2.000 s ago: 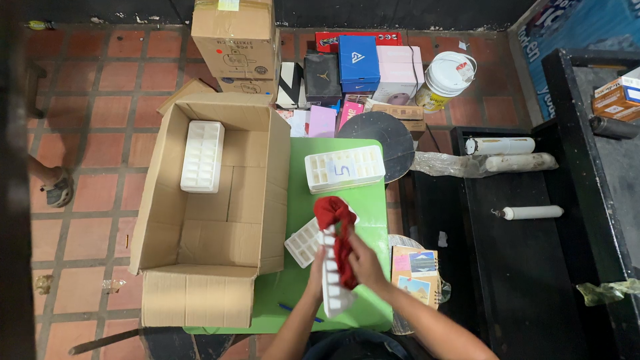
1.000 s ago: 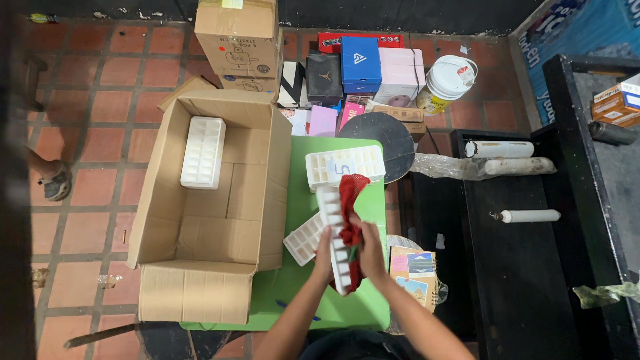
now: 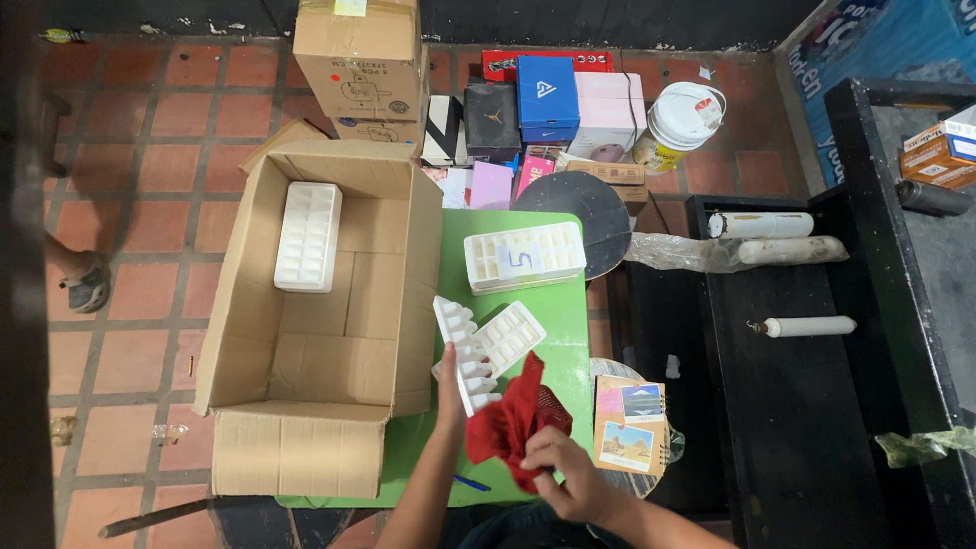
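Note:
My left hand (image 3: 451,389) grips a white plastic ice cube tray (image 3: 463,352), tilted on its side over the green table (image 3: 419,465). In my right hand (image 3: 563,465) is a bunched red cloth (image 3: 518,427), just right of that tray's lower end. Another white ice cube tray (image 3: 509,335) lies at an angle on the table behind the held one. Farther back sits a stack of trays (image 3: 524,258) with a handwritten mark on top. A stack of white trays (image 3: 307,236) lies inside the open cardboard box (image 3: 415,305). A blue pen (image 3: 472,483) lies near the table's front edge.
A round dark stool (image 3: 572,217) adjoins the table's back right corner. Behind it stand shoe boxes (image 3: 547,99), a white bucket (image 3: 679,122) and stacked cartons (image 3: 358,69). A notebook (image 3: 630,423) lies at the right on a round surface. A person's foot (image 3: 85,284) shows at far left.
The red cloth was against the held tray one second ago; my right hand has drawn it away toward the lower right. My left hand has moved left with the tray.

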